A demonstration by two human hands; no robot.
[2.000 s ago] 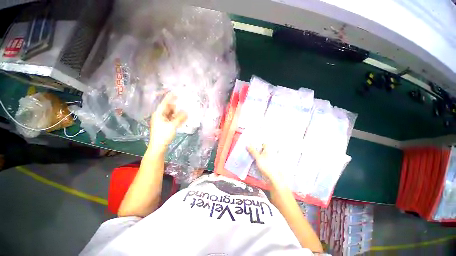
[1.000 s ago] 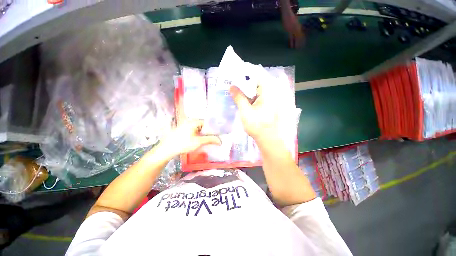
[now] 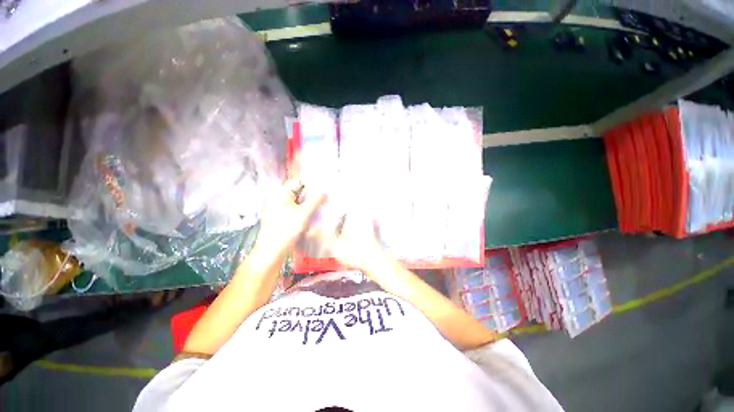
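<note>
A shallow red tray (image 3: 467, 259) lies on the green bench right in front of me. Pale bagged flat parts (image 3: 426, 169) lie in overlapping rows on it, washed out by glare. My left hand (image 3: 291, 217) is over the tray's left edge, thumb and fingers bent close together. My right hand (image 3: 352, 241) is just beside it, low over the left half of the tray. Glare and blur hide the fingertips of both hands, so I cannot tell whether either holds a bag.
A large crumpled heap of clear poly bags (image 3: 185, 137) lies left of the tray. Stacked red trays (image 3: 644, 173) stand at right on the bench, and more filled trays (image 3: 555, 282) are below its edge. Small black parts (image 3: 567, 40) lie behind.
My right hand has moved down and left from the tray's upper middle, where it held a white bagged piece. My left hand has shifted slightly left. Another person's hand at the back has gone.
</note>
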